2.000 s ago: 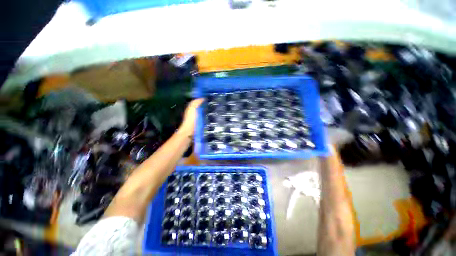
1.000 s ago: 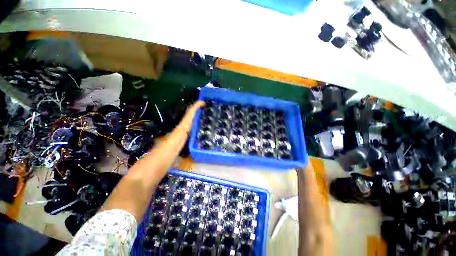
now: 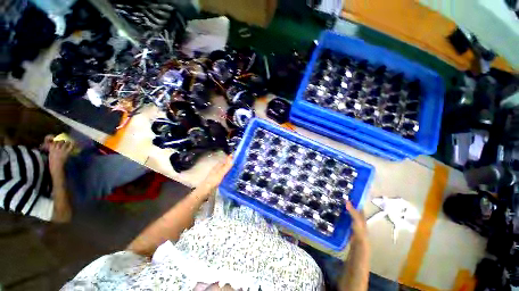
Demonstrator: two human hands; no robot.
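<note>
A blue parts tray (image 3: 242, 206) with rows of small black-and-silver motors (image 3: 296, 176) lies tilted in front of my body at the bench's near edge. My left hand (image 3: 219, 170) holds its left end. My right hand (image 3: 356, 224) holds its right side, thumb over the rim. A second blue tray of motors (image 3: 364, 96) sits farther back to the right, on top of at least one other blue tray. No tool shows in either hand.
Wired motor assemblies (image 3: 199, 85) are heaped on the bench at left. Black parts (image 3: 472, 210) lie at right. A white piece (image 3: 398, 213) lies beside the held tray. A person in a striped top (image 3: 28, 179) sits at far left, near a red stool (image 3: 136, 190).
The tray I carried earlier now appears on the stack at the back right. Both hands have moved to the nearer tray. The view has swung left and down.
</note>
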